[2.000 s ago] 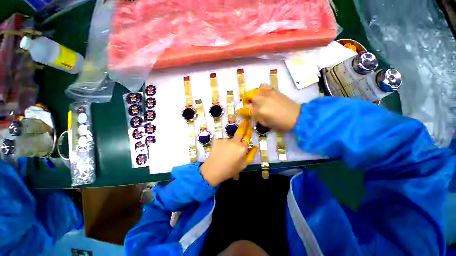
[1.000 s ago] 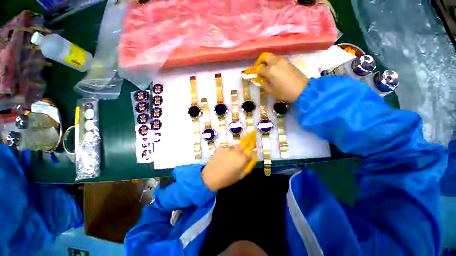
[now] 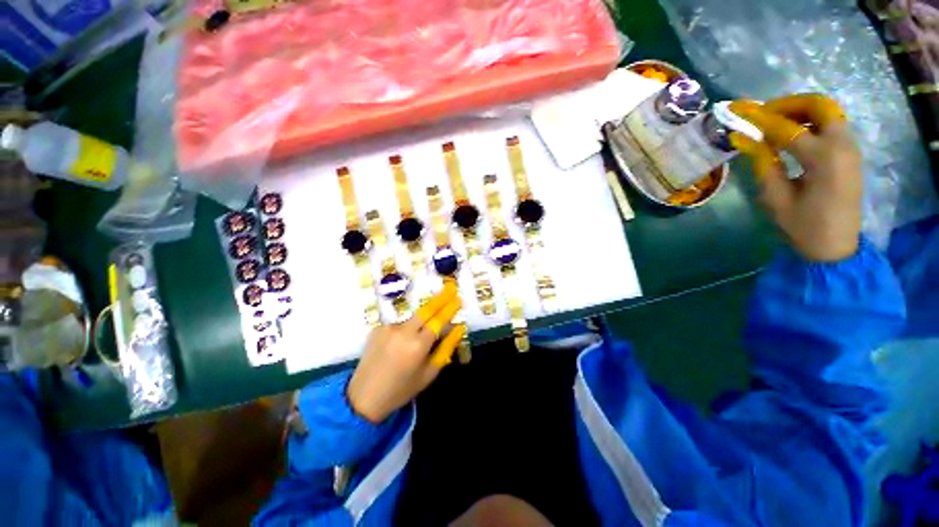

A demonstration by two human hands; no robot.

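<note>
Several gold wristwatches with round black faces, one of them here (image 3: pixel 465 216), lie upright in two staggered rows on a white mat (image 3: pixel 309 340). My left hand (image 3: pixel 405 358), with yellow finger cots, rests at the lower edge of the watches, its fingertips just below a lower-row watch (image 3: pixel 446 261); whether it touches that watch is unclear. My right hand (image 3: pixel 808 170), also with yellow finger cots, holds a small white wad (image 3: pixel 739 120) at the cap of the right dispenser bottle (image 3: pixel 718 132). The left dispenser bottle (image 3: pixel 682 100) stands beside it in a round metal dish (image 3: pixel 702 203).
A pink foam slab (image 3: pixel 402 72) under clear plastic lies behind the mat. A white card (image 3: pixel 566 134) is left of the dish. Round dark stickers (image 3: pixel 247 270) lie at the left, then a clear sleeve (image 3: pixel 144 340) and a squeeze bottle (image 3: pixel 67 154). Another person's blue sleeve (image 3: pixel 77 458) shows lower left.
My right hand has moved from above the watches to the dispenser bottles with the white wad. My left hand has drawn back from the watches to their lower edge. The view has shifted.
</note>
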